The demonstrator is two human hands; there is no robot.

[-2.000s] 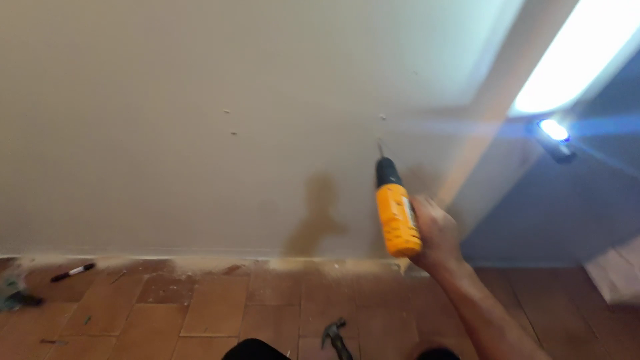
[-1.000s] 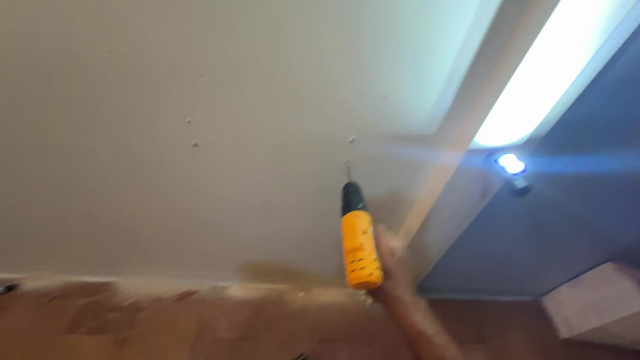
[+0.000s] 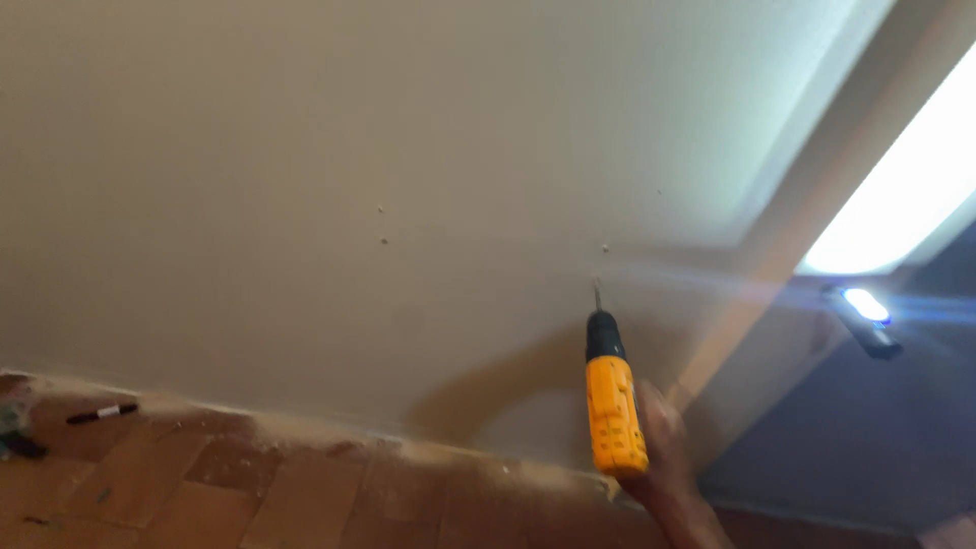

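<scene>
My right hand [image 3: 662, 435] grips a yellow and black cordless drill [image 3: 616, 415], seen from behind, right of the middle of the view. Its thin drill bit [image 3: 598, 293] points at the pale wall [image 3: 488, 137], and the tip is at or very near the surface, close below a small plugged hole [image 3: 605, 248]. Whether the bit has entered the wall cannot be told. Further left, two small marks [image 3: 382, 225] sit one above the other on the wall. The drill hides part of my right hand. My left hand is out of view.
A small lit work lamp [image 3: 862, 320] shines at the right, beside a bright opening or panel [image 3: 892, 183] and the wall's corner edge. A dark marker pen [image 3: 102, 414] lies on the dusty terracotta tile floor [image 3: 305, 488], with a dark object [image 3: 21, 442] at the far left.
The view has shifted. The drill is still in my right hand, pointing at the wall below the same hole. The hammer seen on the floor two seconds ago is out of view.
</scene>
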